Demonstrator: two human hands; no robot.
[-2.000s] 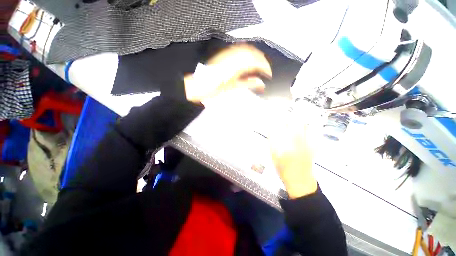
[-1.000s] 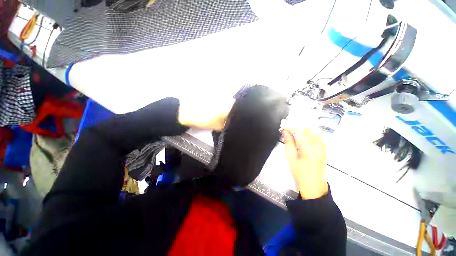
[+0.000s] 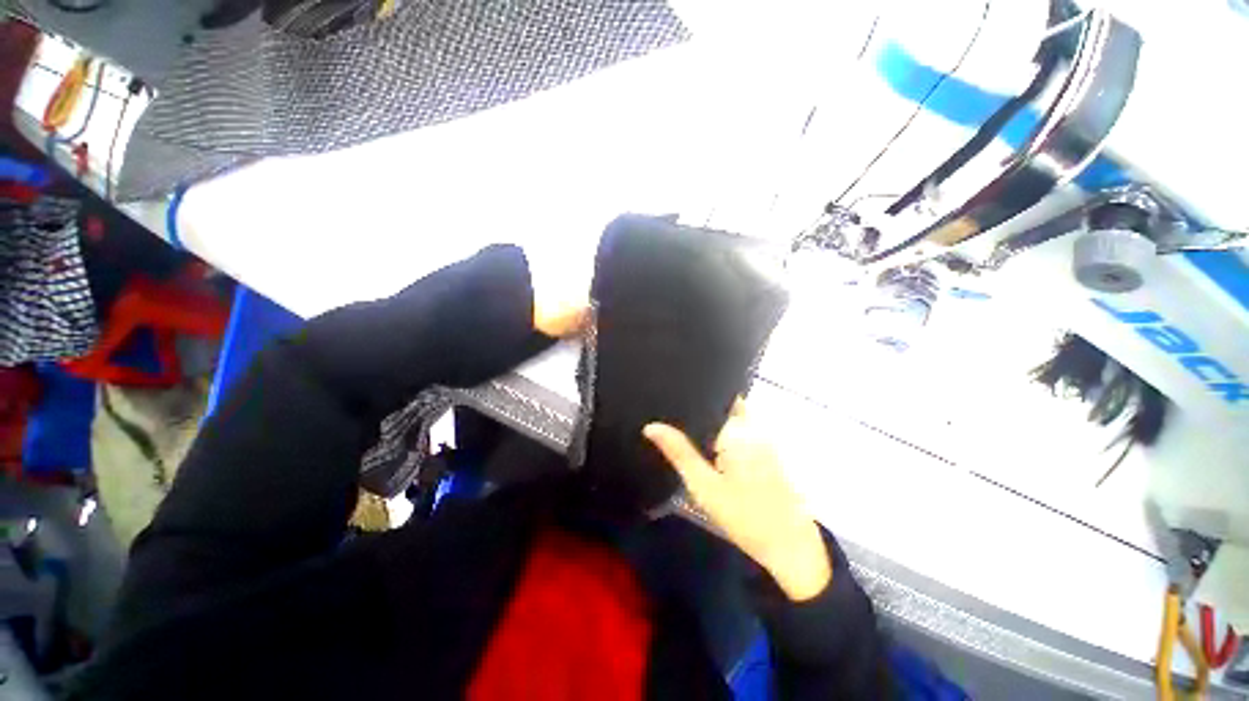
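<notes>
A black panel (image 3: 671, 342) with a thin checked strip along its left edge hangs over the table's front edge, left of the needle area (image 3: 838, 233). My left hand (image 3: 560, 312) is at the panel's left edge; its fingers are hidden behind or under the cloth. My right hand (image 3: 733, 479) holds the panel's right edge, with the thumb on top of the black cloth and the other fingers at or under the edge. The panel's far end lies on the glaring white table, short of the machine head (image 3: 959, 123).
Checked cloth (image 3: 411, 75) lies at the far left of the table. A black thread clump (image 3: 1103, 390) is beside the JACK lettering. Orange-handled snips (image 3: 1171, 637) and a red handle (image 3: 1216, 637) are at the right end. A blue crate side (image 3: 244, 336) stands at left.
The black panel came off the area near the needle and turned more upright, towards my lap. My right hand moved down and left from beside the needle area onto the panel's right edge.
</notes>
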